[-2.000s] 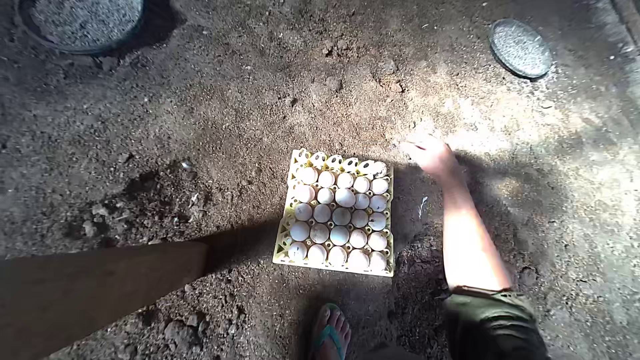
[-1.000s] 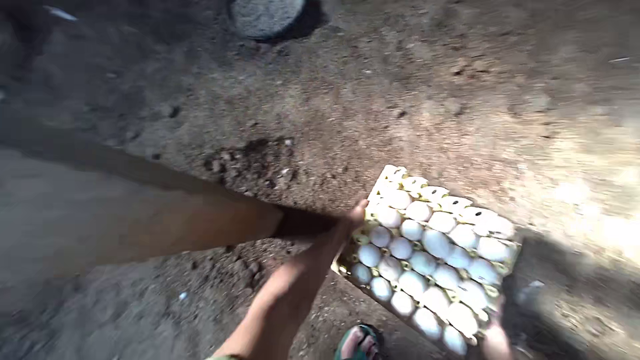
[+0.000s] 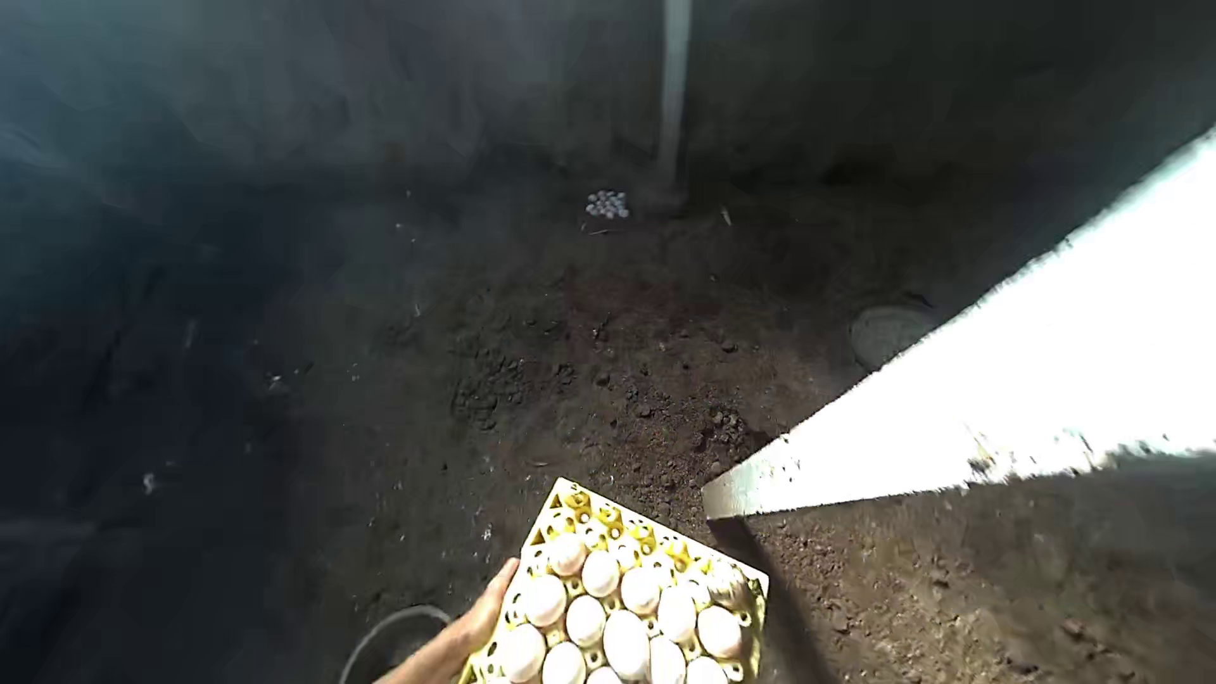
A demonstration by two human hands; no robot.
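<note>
A yellow plastic egg tray (image 3: 665, 534) filled with several rows of white eggs (image 3: 626, 643) is at the bottom of the head view, tilted and cut off by the lower edge. Its far row of cups holds no eggs. My left hand (image 3: 475, 622) grips the tray's left side. My right hand is not visible. Away from the tray, a small cluster of egg-like white things (image 3: 607, 204) lies on the dirt near the far wall.
A brightly sunlit post (image 3: 988, 351) rises at the right, its base close to the tray. Beyond it sits a round, pale, dish-like thing (image 3: 888, 334). A round container's rim (image 3: 389, 622) shows at lower left. A thin upright pole (image 3: 674, 95) stands by the dark far wall (image 3: 380, 85).
The egg tray lay on the ground two seconds ago with my right hand beside it; one second ago both hands were on it. The view has swung to a darker area, past the post.
</note>
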